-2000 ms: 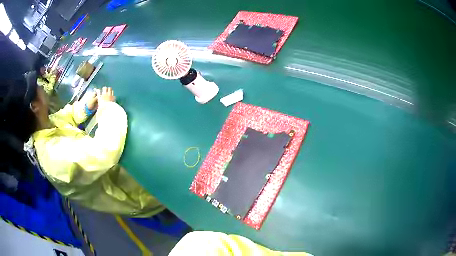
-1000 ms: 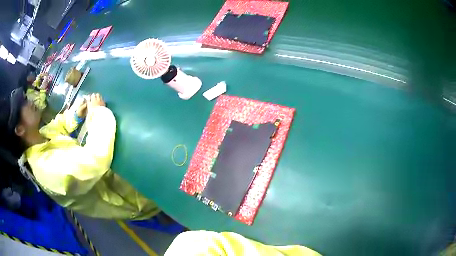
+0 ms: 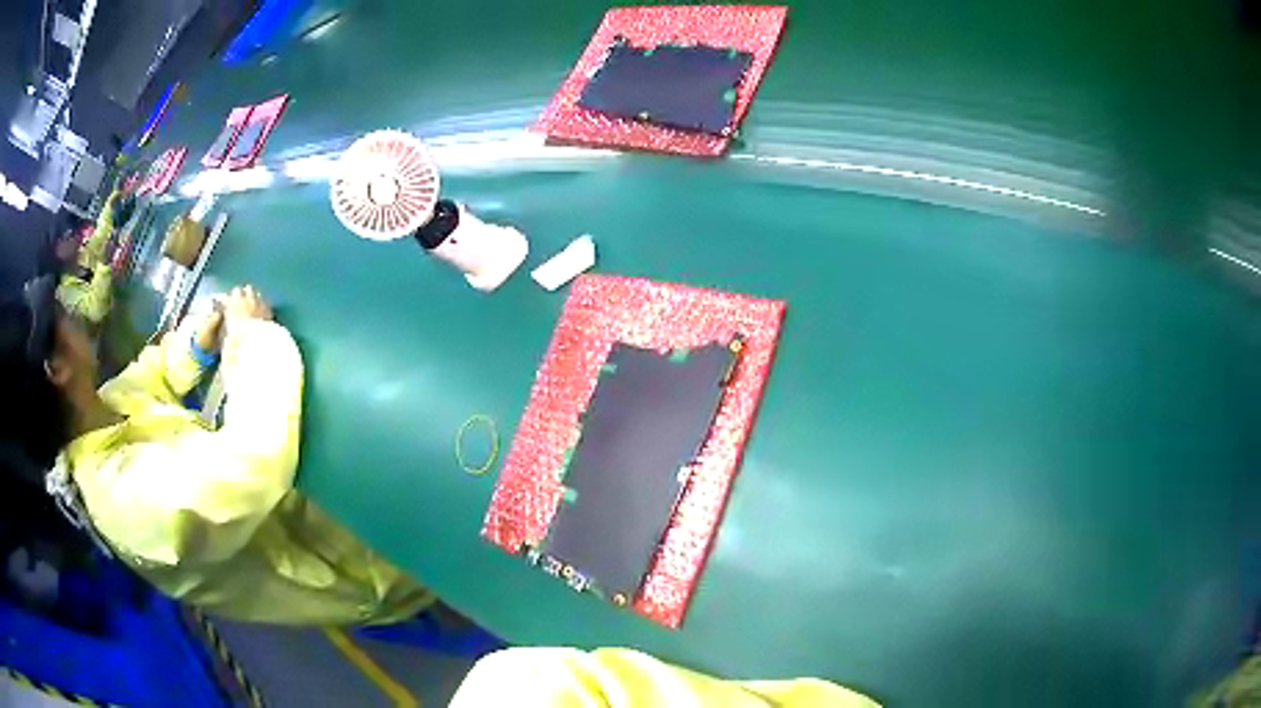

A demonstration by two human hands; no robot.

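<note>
A circuit board with a black sheet over it lies flat on red-pink bubble wrap on the green work surface in front of me. Green tabs and small connectors show along its rim. A second black-covered board lies on its own bubble wrap across the shiny metal line. Neither of my hands is in view. Only a yellow sleeve of mine shows at the bottom edge, and its hand is not seen.
A white-pink fan and a small white block stand beyond the nearer board. A yellow rubber band lies left of it. A person in a yellow smock works at the left. More boards on pink wrap lie far left.
The view has shifted, so the nearer board, fan, block and rubber band appear further left than before. Nothing has visibly moved on the work surface.
</note>
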